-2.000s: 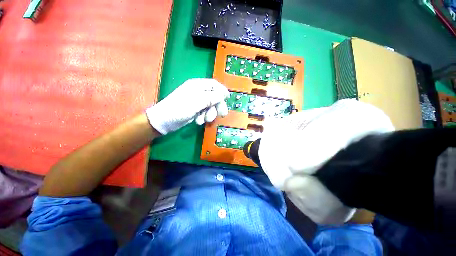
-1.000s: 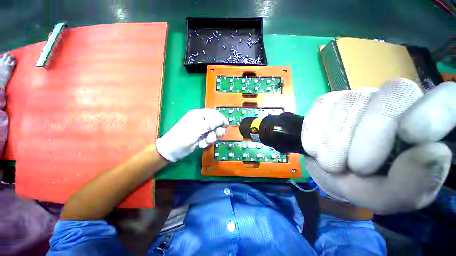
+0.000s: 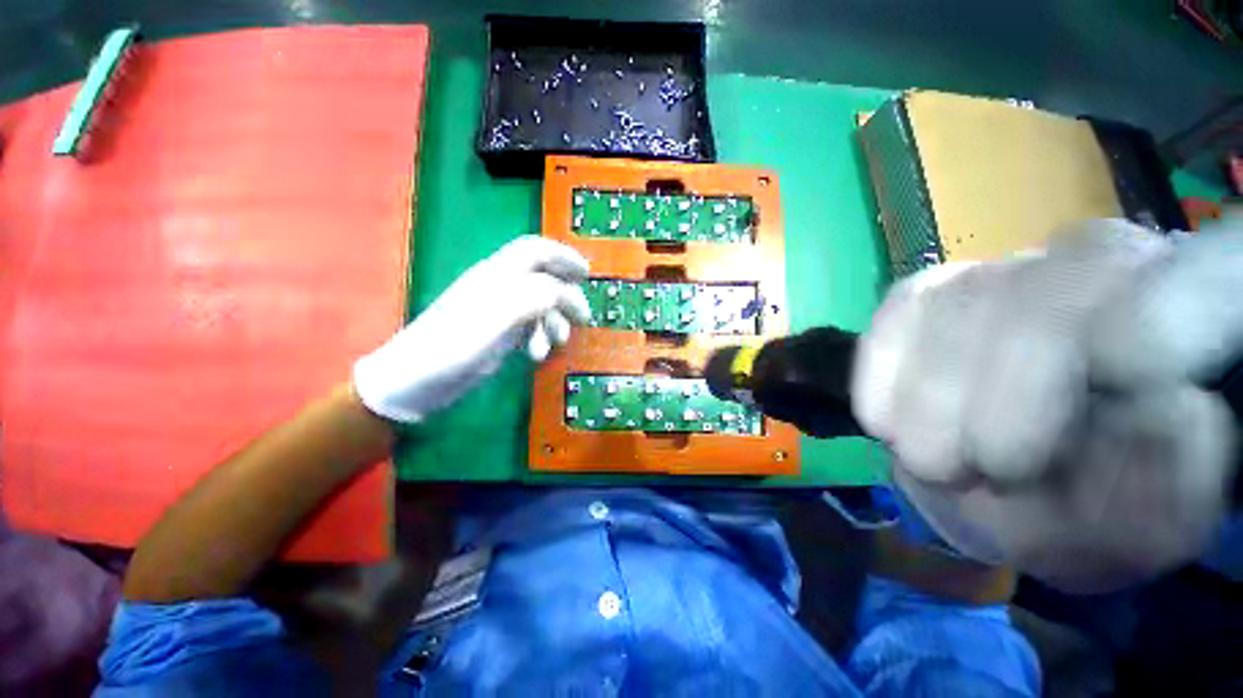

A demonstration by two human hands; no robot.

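The orange fixture (image 3: 559, 357) lies on the green mat with a green circuit board in each slot, such as the nearest board (image 3: 634, 405). My gloved left hand (image 3: 477, 327) is at the fixture's left edge by the middle board, fingertips bunched; whether they pinch a screw cannot be told. My gloved right hand (image 3: 1036, 396), slightly blurred, is closed around the black electric screwdriver (image 3: 804, 379). Its yellow-banded front end is over the right part of the fixture, between the middle and nearest boards. The bit cannot be made out.
The black screw tray (image 3: 596, 102) with scattered screws sits beyond the fixture. A red mat (image 3: 218, 273) lies at left, with a pale green strip (image 3: 98, 90) on its far corner. At right, a cardboard sheet (image 3: 1016, 171) covers a ribbed green-edged pile.
Since one second ago, the screwdriver front has moved right relative to the fixture, off the middle board. My left hand has shifted slightly left. The camera view has also moved.
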